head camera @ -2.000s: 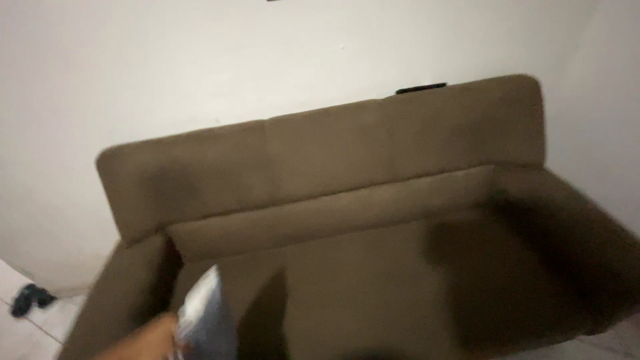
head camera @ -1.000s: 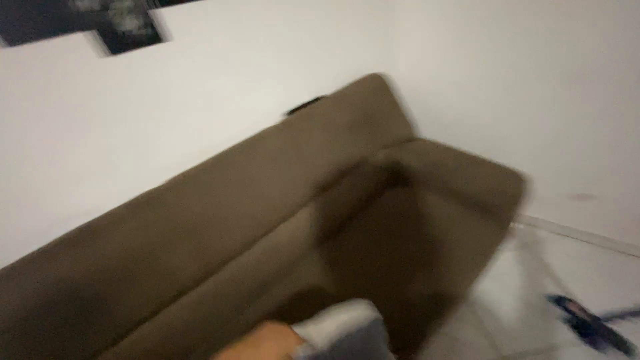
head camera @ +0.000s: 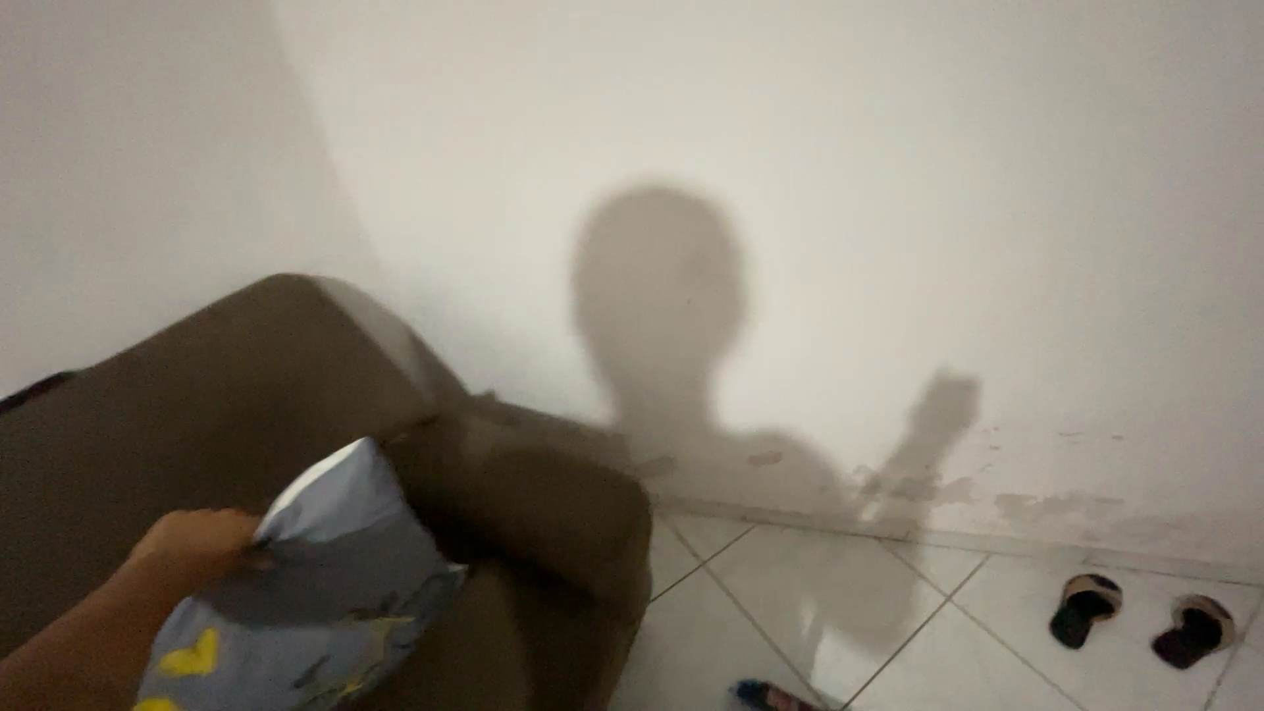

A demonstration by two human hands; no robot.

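At the lower left, my left hand (head camera: pixel 202 543) grips the edge of a grey cushion or folded cloth (head camera: pixel 326 583) with yellow heart shapes and dark marks on it. The piece hangs tilted from the fingers, in front of the brown sofa (head camera: pixel 553 513). Whether it touches the sofa seat cannot be told. My right hand is outside the view.
The sofa's armrest ends beside a white wall (head camera: pixel 839 197) that bears a person's shadow and worn patches low down. Two dark sandals (head camera: pixel 1086 607) lie on the white tiled floor (head camera: pixel 928 662) at the right. Another dark object (head camera: pixel 775 696) is cut off at the bottom edge.
The view has swung far to the right along the sofa to its armrest and the side wall. My left hand still holds the grey piece, which shows more fully now.
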